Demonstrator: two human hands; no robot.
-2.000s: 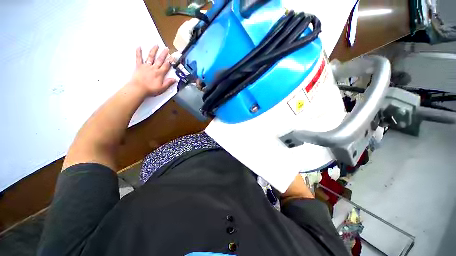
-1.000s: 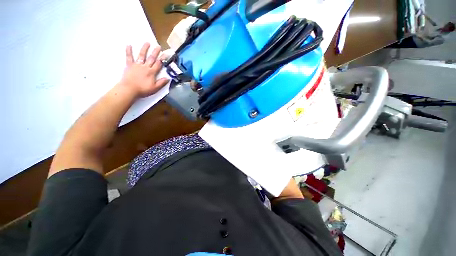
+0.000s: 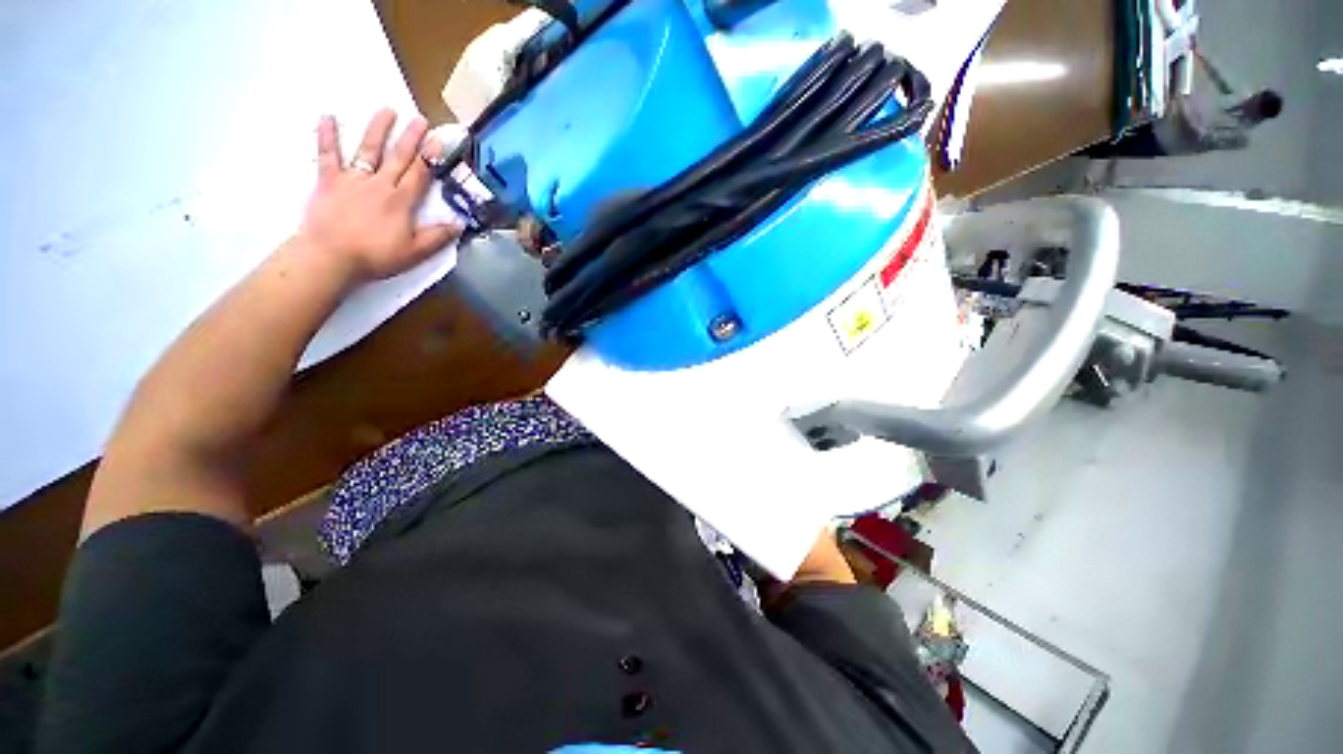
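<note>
The blue and white cutting machine (image 3: 707, 192) fills the middle and upper part of the view, with black cables looped over its motor body and a grey curved handle (image 3: 1083, 295) on its right. My left hand (image 3: 364, 214) lies palm down with fingers spread on the white marker paper (image 3: 162, 177), just left of the machine's front parts. My right hand is hidden behind the machine; only a bit of the forearm shows below the white housing. The blade and base plate are hidden.
The brown table (image 3: 383, 368) shows its edge close to my body. A thin metal frame (image 3: 1016, 626) and scraps stand on the grey floor at lower right. A person (image 3: 1215, 118) is far off at upper right, near stacked fabric (image 3: 1156, 59).
The machine, my left hand and the paper all appear shifted to the left in the view. My left hand stays flat beside the machine. More of the distant person shows at upper right.
</note>
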